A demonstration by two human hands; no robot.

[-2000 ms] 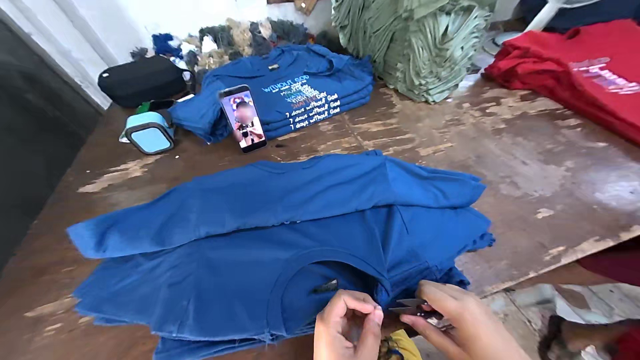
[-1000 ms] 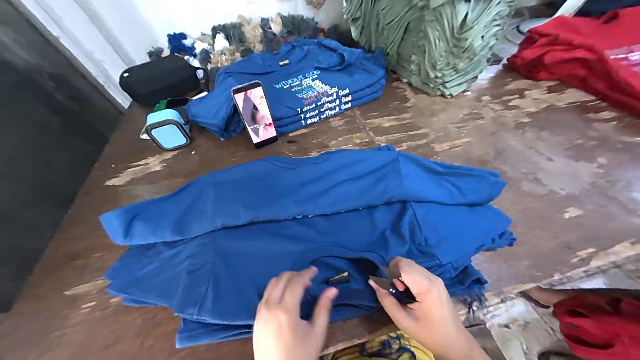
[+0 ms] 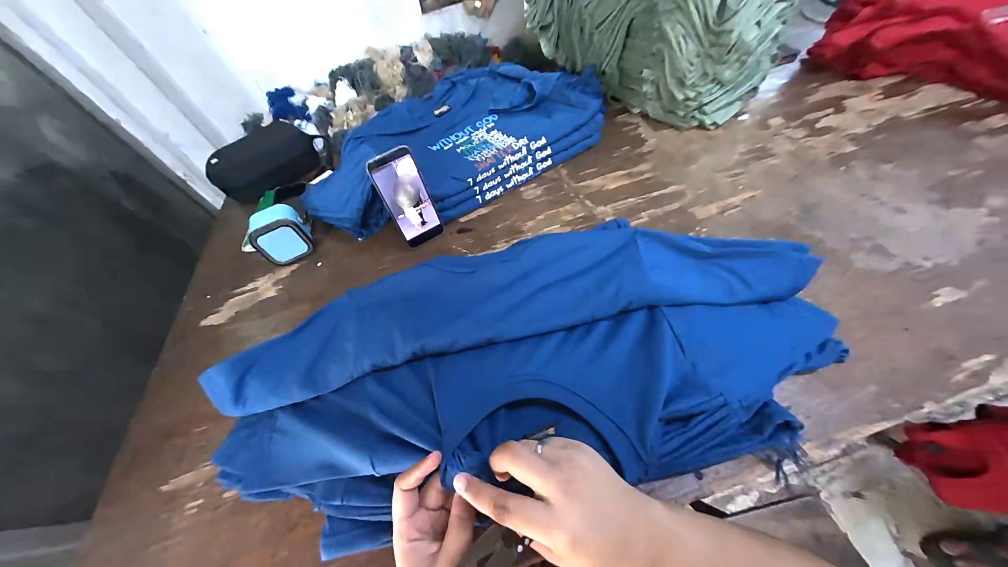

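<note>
Several blue T-shirts (image 3: pixel 551 339) lie stacked at the near edge of a worn wooden table. My left hand (image 3: pixel 429 512) pinches the neckline fabric of the top shirt at the left side of its collar. Over the same spot, my right hand (image 3: pixel 551 496), with a ring on one finger, has its fingertips on the collar cloth. A small dark metal tool shows partly beneath the right palm; its kind cannot be made out. The neck label sits just beyond the right hand's knuckles, partly covered.
A phone (image 3: pixel 405 197) leans on folded printed blue shirts (image 3: pixel 504 134). Beside it are a light blue square-faced device (image 3: pixel 281 236) and a black case (image 3: pixel 264 161). Green fabric (image 3: pixel 669 55) is piled behind; red cloth (image 3: pixel 913 39) lies far right. A red garment (image 3: pixel 957 461) shows below the table edge.
Both hands have moved to the left side of the collar and now meet there. A second ago they were apart, with a small cutting tool in the right hand.
</note>
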